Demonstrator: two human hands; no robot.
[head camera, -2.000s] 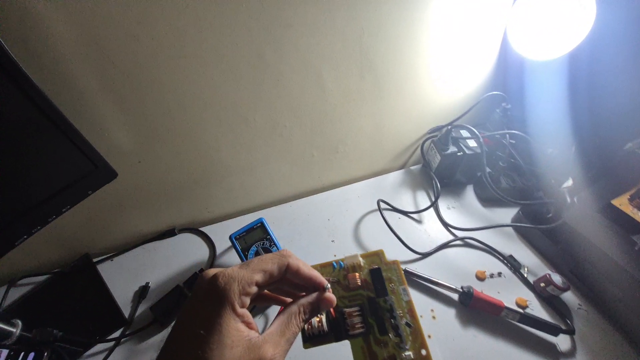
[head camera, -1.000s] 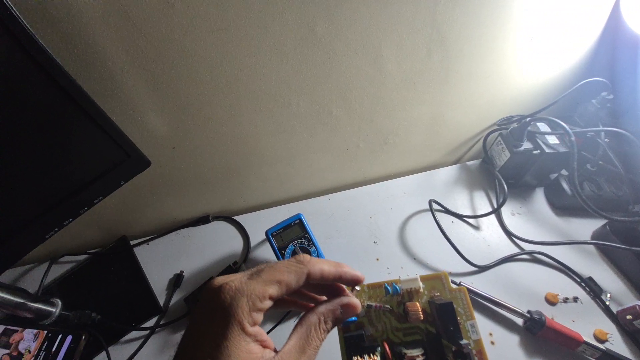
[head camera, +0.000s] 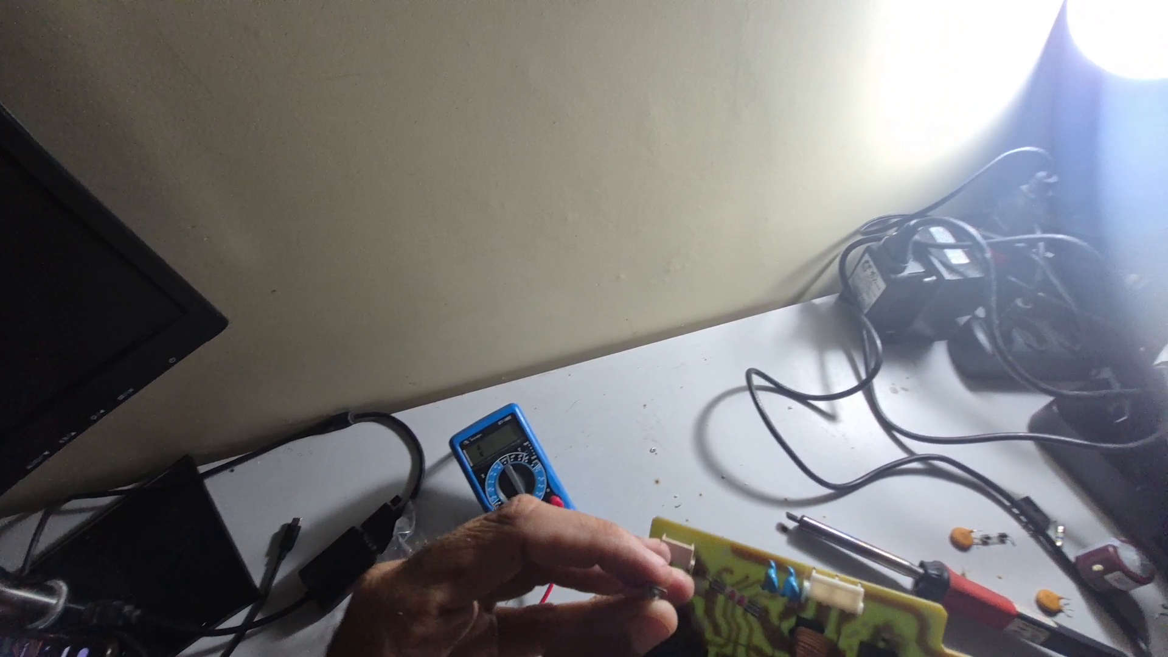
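Note:
My left hand (head camera: 520, 575) comes in at the bottom centre, index finger and thumb pinched around a small greyish part (head camera: 655, 591), too small to identify. Just right of the fingertips is a yellow-green circuit board (head camera: 730, 547) with blue disc components (head camera: 782, 578), a white connector (head camera: 835, 591), resistors and a copper coil (head camera: 809, 639); its lower part is cut off by the frame. A blue digital multimeter (head camera: 511, 456) lies behind the hand, partly covered by it. My right hand is out of view.
Right of the board lie a red-handled soldering iron (head camera: 967, 598), orange disc components (head camera: 963, 538) and a dark red component (head camera: 1113, 566). Black adapters (head camera: 922, 283) and looping cables stand behind. At left are a monitor (head camera: 91, 310), a black flat object (head camera: 146, 557) and more cables.
The view has shifted, with the multimeter and soldering iron now showing farther from the monitor's side than two seconds ago in part. The left hand stays pinched beside the board.

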